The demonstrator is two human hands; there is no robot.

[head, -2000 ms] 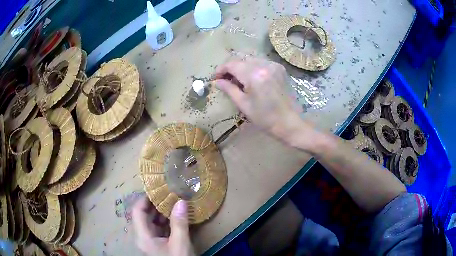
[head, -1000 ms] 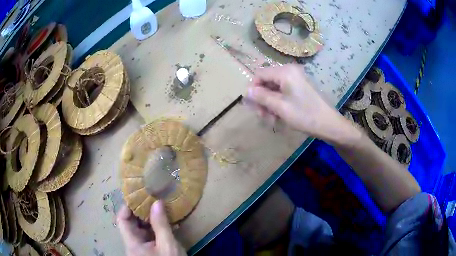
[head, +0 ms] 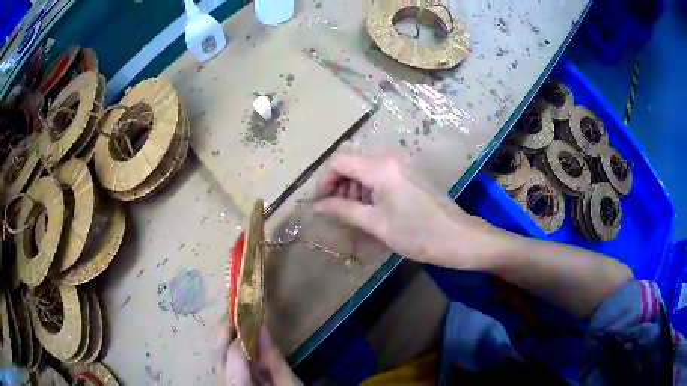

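My left hand [head: 252, 366], cut off by the bottom edge, grips the lower rim of a red-banded woven ring [head: 252, 290], held nearly edge-on with its red band facing left. My right hand [head: 361, 197] is to its upper right, slightly blurred, fingers curled; whether it holds anything cannot be told. A thin cord loop [head: 331, 249] shows below the right hand, right of the ring; whether it touches the ring is unclear. A white glue blob [head: 262, 107] stands on the cardboard pad [head: 301, 147], with dark specks around it.
Stacked rings [head: 139, 143] with cord loops crowd the left side. Another ring [head: 429, 49] lies at the far right of the table. Two white glue bottles [head: 205, 34] stand at the far edge. A blue crate [head: 640, 226] at right holds several small brown rings. Shiny patches mark the tabletop.
The ring has turned from facing me to edge-on, showing its red band. My right hand has moved down toward me, away from the glue blob and then the pad's right corner.
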